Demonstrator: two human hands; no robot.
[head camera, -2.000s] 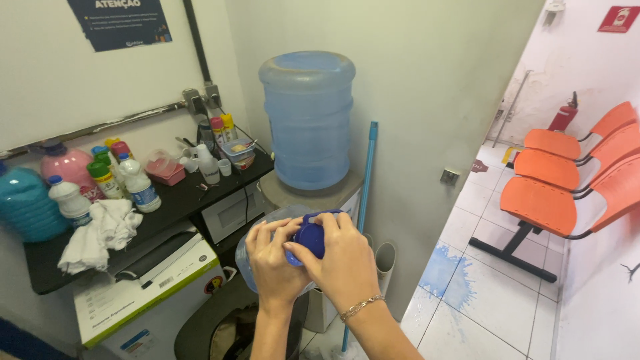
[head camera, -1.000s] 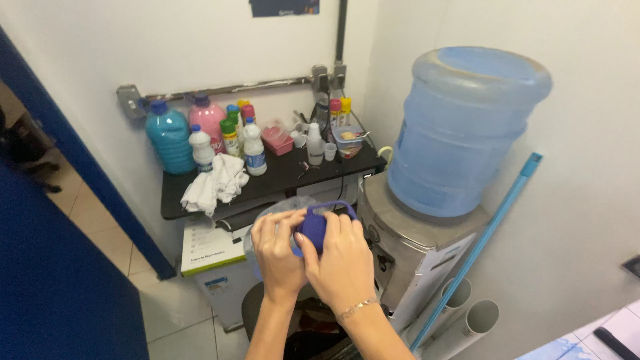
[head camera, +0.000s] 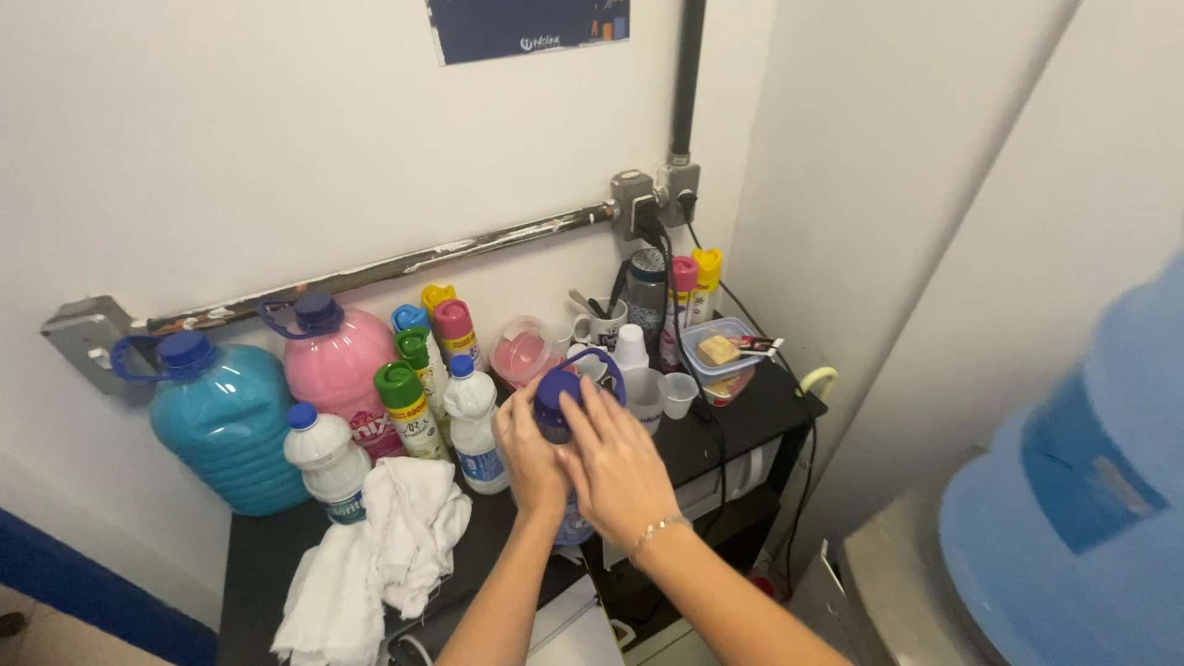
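Between my hands is a large clear plastic jug with a blue screw cap and a blue loop handle. My left hand wraps around the jug's neck below the cap. My right hand lies with its fingers against the right side of the cap, a bracelet at its wrist. Most of the jug's body is hidden by my hands and forearms. Close to my left hand stands a white plastic bottle with a blue cap. Stacked plastic cups stand behind my right hand.
A black table bears a teal jug, a pink jug, several spray cans, a white cloth, a mug and a food container. Cords hang from wall outlets. A blue water bottle sits on a dispenser at right.
The view has swung left and closer to the table. My hands have stayed around the neck and cap of the jug, which is now over the table's front part.
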